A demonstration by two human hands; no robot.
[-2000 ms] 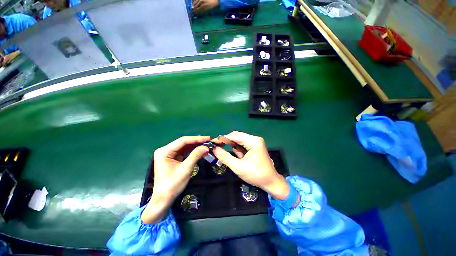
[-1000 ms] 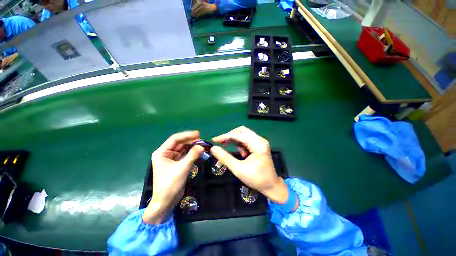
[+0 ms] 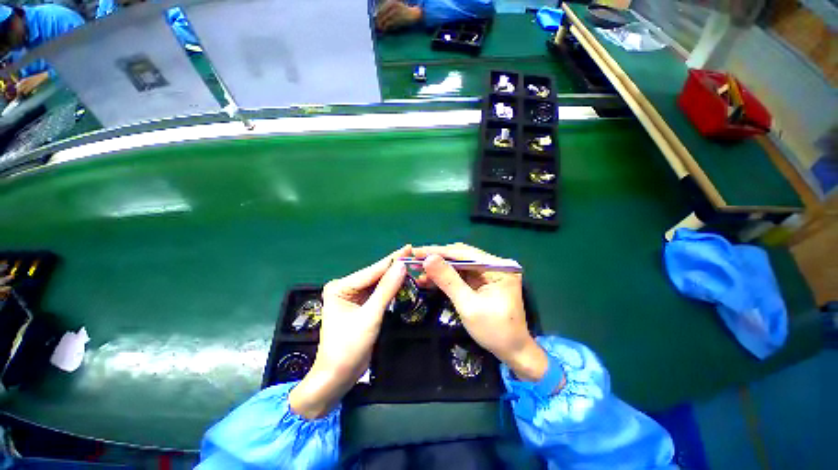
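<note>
My left hand (image 3: 358, 317) is above a black pocket tray (image 3: 404, 369), its thumb and fingers pinched on a small round unit (image 3: 408, 290) with a shiny inside, partly hidden by the fingertips. My right hand (image 3: 480, 307) grips a slim tool (image 3: 492, 266) with a silver and purplish-white shaft, lying nearly level. Its tip is at the left fingertips, and tip contact is unclear. The tray holds round units, one in the lower right pocket (image 3: 466, 361). A dark ring (image 3: 294, 365) is in the lower left pocket. My hands hide part of the tray.
A second black tray (image 3: 518, 188) with shiny units stands farther off. A white scrap (image 3: 69, 350) and black box (image 3: 28, 340) are left. A blue cloth bundle (image 3: 728, 286) is right, below a shelf with a red basket (image 3: 724, 106). People's blue sleeves show beyond the divider (image 3: 285, 55).
My right hand now holds a slim tool not seen in the earlier frames. My fingertips have come together. The view has shifted, and the dark ring in the lower left pocket now shows.
</note>
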